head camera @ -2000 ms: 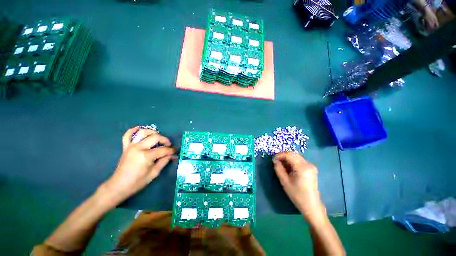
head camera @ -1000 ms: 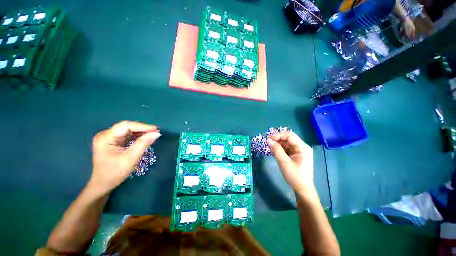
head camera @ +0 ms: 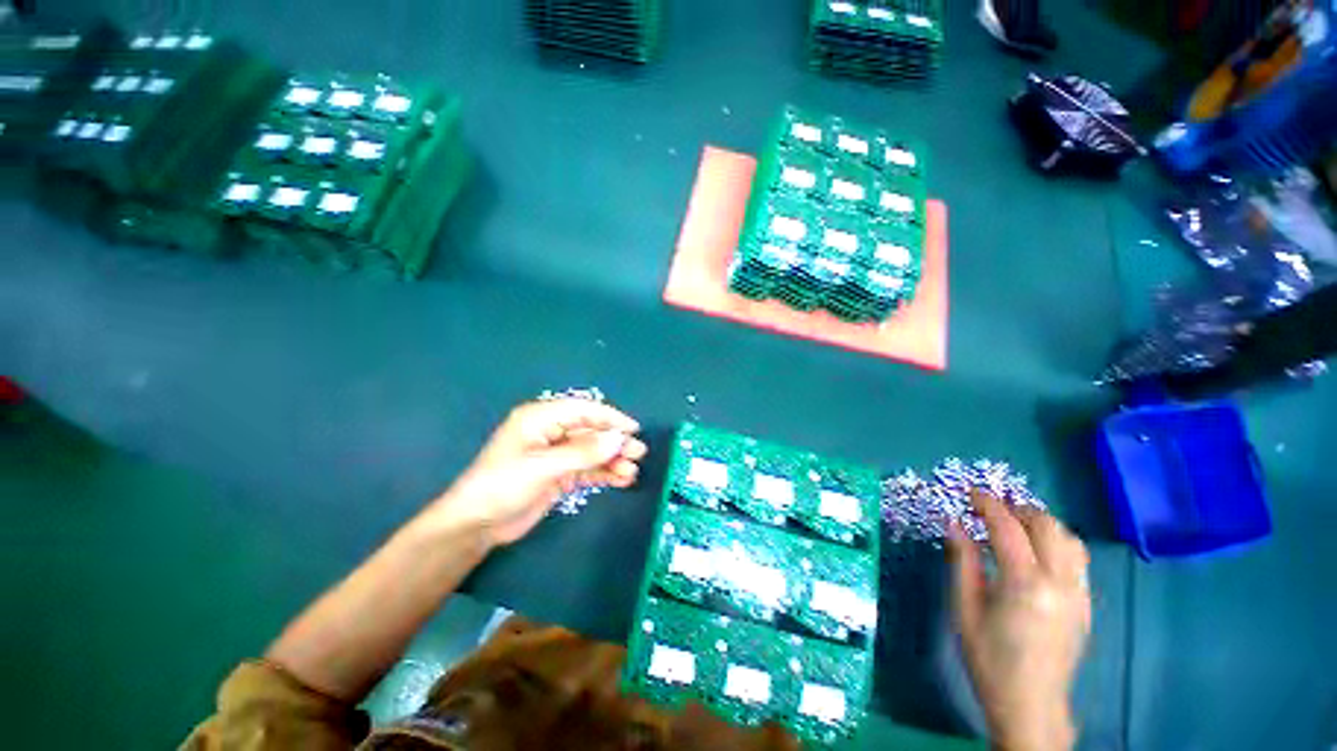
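A green PCB panel (head camera: 758, 583) with three rows of three units, each with a white square, lies in front of me. My left hand (head camera: 550, 458) is left of the panel's upper part, thumb and fingertips pinched together; a tiny whitish bit seems to show at the tips, too small to name. It partly hides the left component pile (head camera: 573, 500). My right hand (head camera: 1019, 594) is right of the panel, fingertips on the lower edge of the whitish-purple right component pile (head camera: 938, 492). Whether it holds a component cannot be seen.
A stack of PCB panels (head camera: 836, 213) sits on a pink pad (head camera: 705, 235) beyond the panel. More panel stacks stand at upper left (head camera: 330, 162) and the top edge (head camera: 594, 27). A blue bin (head camera: 1185, 477), clear plastic bags (head camera: 1232, 279) and a black container (head camera: 1078, 125) are at right.
The view has turned left, so everything sits further right and lower. My left hand has come nearer the panel's upper left edge. My right hand's fingers now reach down at the right pile.
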